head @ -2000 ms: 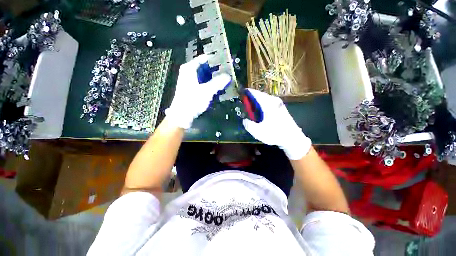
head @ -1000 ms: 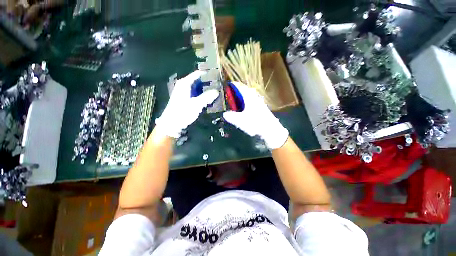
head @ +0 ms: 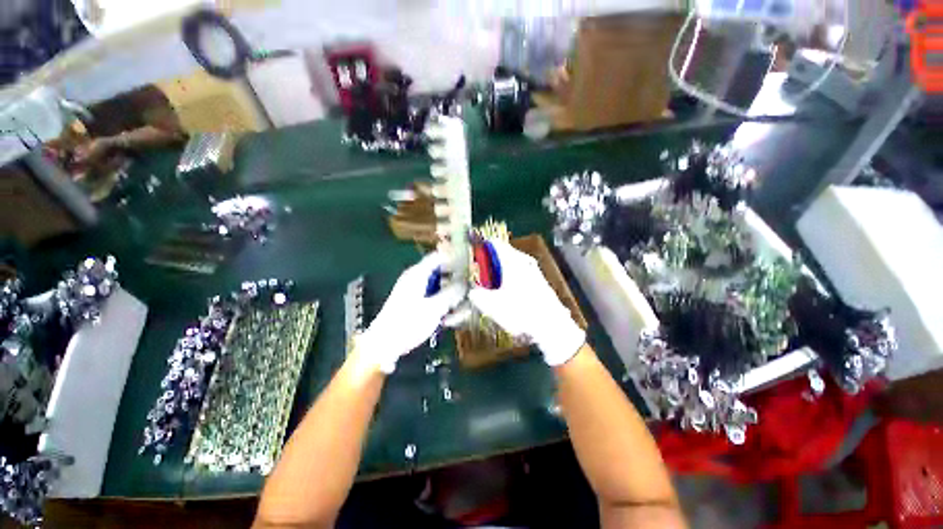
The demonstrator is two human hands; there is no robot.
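My left hand (head: 416,313), in a white glove with blue fingertips, grips the lower end of a pale strip (head: 452,186). The strip stands nearly upright in view, with a toothed left edge. My right hand (head: 525,300), gloved alike, is closed around the red-handled nippers (head: 484,265) against the strip's lower right side. The nippers' jaws are hidden. A short notched strip (head: 355,307) lies on the green bench left of my left hand. The open tie carton (head: 559,277) with pale ties is partly hidden behind my right hand.
Stacked boards (head: 253,387) with loose ring-ended parts (head: 181,377) lie at left. White trays of bunches stand left (head: 95,387) and right (head: 610,294). Small scraps lie near the front edge. Another person's hand (head: 98,153) shows at upper left.
The view has tilted up, showing the bench's far side. Both hands still hold the strip and nippers together. The strip now appears narrower, turned more edge-on.
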